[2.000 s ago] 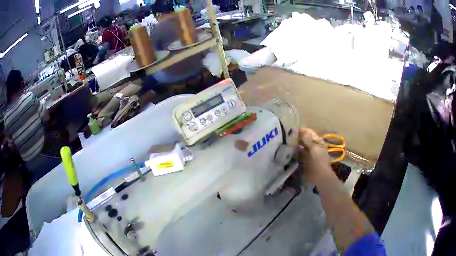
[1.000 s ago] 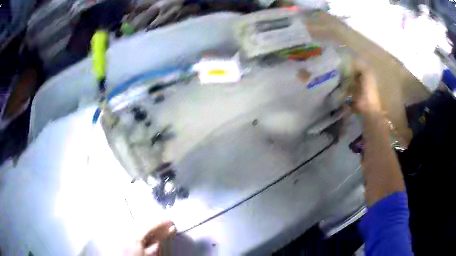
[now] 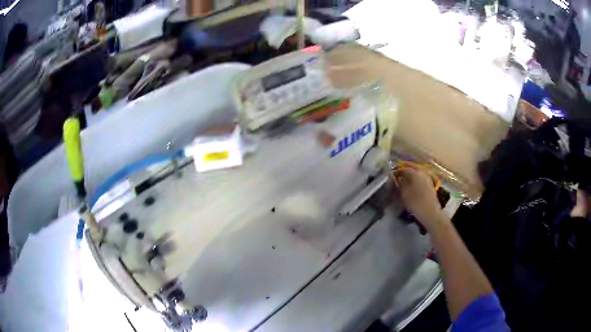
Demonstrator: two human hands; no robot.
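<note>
The cream JUKI sewing machine (image 3: 259,207) fills the middle. Glaring white fabric (image 3: 42,279) lies at its left end, beside the dark metal parts of the head. My right hand (image 3: 416,189) is by the machine's right end, next to the handwheel side. Its fingers overlap the orange shears handles (image 3: 433,175); blur hides whether they grip them. My left hand is not in view.
A control panel (image 3: 285,87) and orange and green tools (image 3: 324,110) sit behind the machine. A white box (image 3: 217,150) and yellow-green handled tool (image 3: 73,149) stand on it. Brown cardboard (image 3: 440,107) lies behind right. Another person's hand (image 3: 580,203) shows far right.
The view dipped to the needle end and has swung back up. My left hand, seen at the bottom one second ago, is out of view. My right hand now overlaps the orange handles.
</note>
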